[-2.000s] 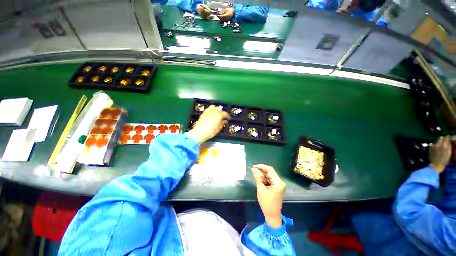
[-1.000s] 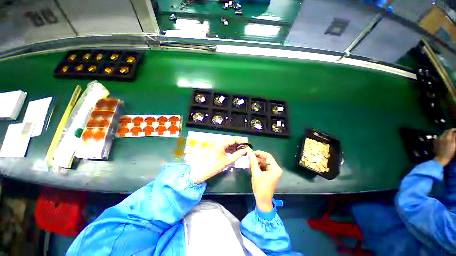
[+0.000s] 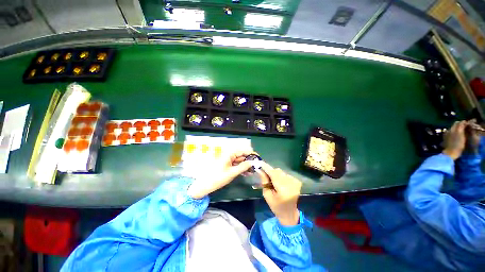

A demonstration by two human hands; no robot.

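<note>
My left hand (image 3: 226, 172) holds a small black-rimmed round unit (image 3: 252, 158) in its fingertips, over the right part of the white liner sheet (image 3: 198, 163). My right hand (image 3: 282, 191) is closed, its fingertips at the unit's face. A thin pale end, apparently of tweezers (image 3: 259, 186), shows below its fingers; the rest is hidden. Small yellow discs (image 3: 205, 149) lie along the liner's top. Behind it, the black component tray (image 3: 228, 130) holds round units with pale centres; the lower row's middle pocket is empty.
Right: open black box (image 3: 340, 162) of beige pads (image 3: 321, 153). Left: red-orange stickers (image 3: 139, 126), sticker pack (image 3: 81, 133), yellow strip (image 3: 44, 135) and white cards (image 3: 16, 126). Back left: tray of amber-centred units (image 3: 67, 78). Far right: another person's hands (image 3: 457, 139) by a black tray.
My left hand reached into the tray, then brought a unit back over the liner sheet. My right hand has moved up and in to meet it. The view has shifted slightly.
</note>
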